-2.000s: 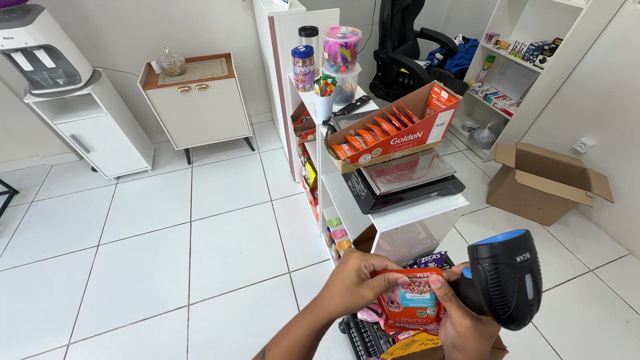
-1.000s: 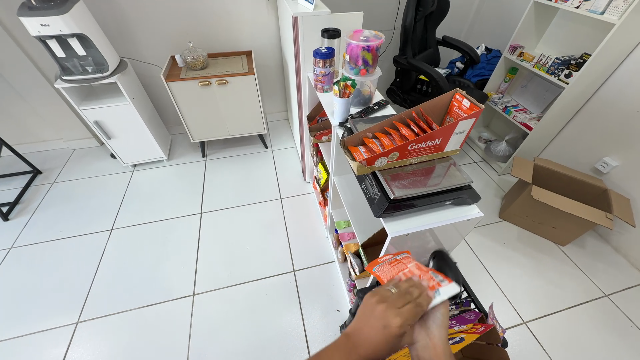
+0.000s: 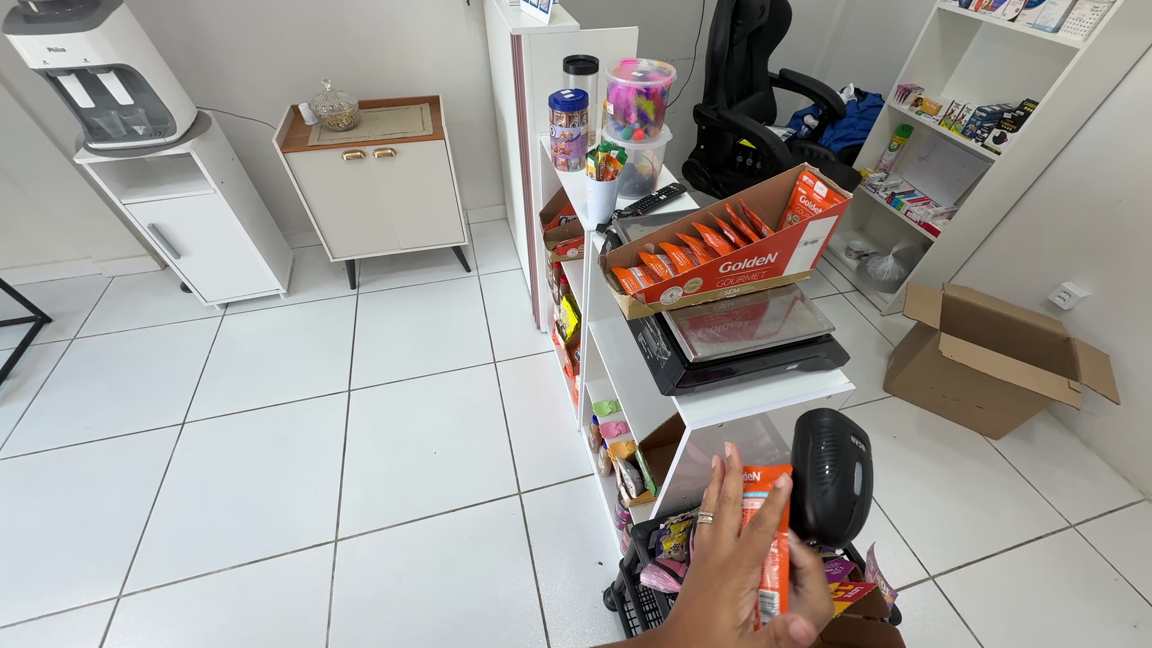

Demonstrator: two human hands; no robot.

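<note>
My left hand, with rings on one finger, lies over the front of an orange GoldeN pouch, fingers spread across it. Behind the pouch is my right hand, blurred and partly hidden, holding it from the other side. The pouch stands roughly upright between both hands. A black handheld barcode scanner is just above my right hand; its handle is hidden, so I cannot tell what supports it. Beyond the hands, an open red GoldeN carton with several similar orange pouches rests tilted on a black scale.
A white shelf unit carries the scale, jars and a remote control. Below my hands sits a black basket of packaged goods. An open cardboard box is on the floor at right, near a white bookcase and a black office chair.
The pouch has turned from tilted to upright between my hands. My left hand's fingers have spread over its front. The scanner shows more fully than one second ago.
</note>
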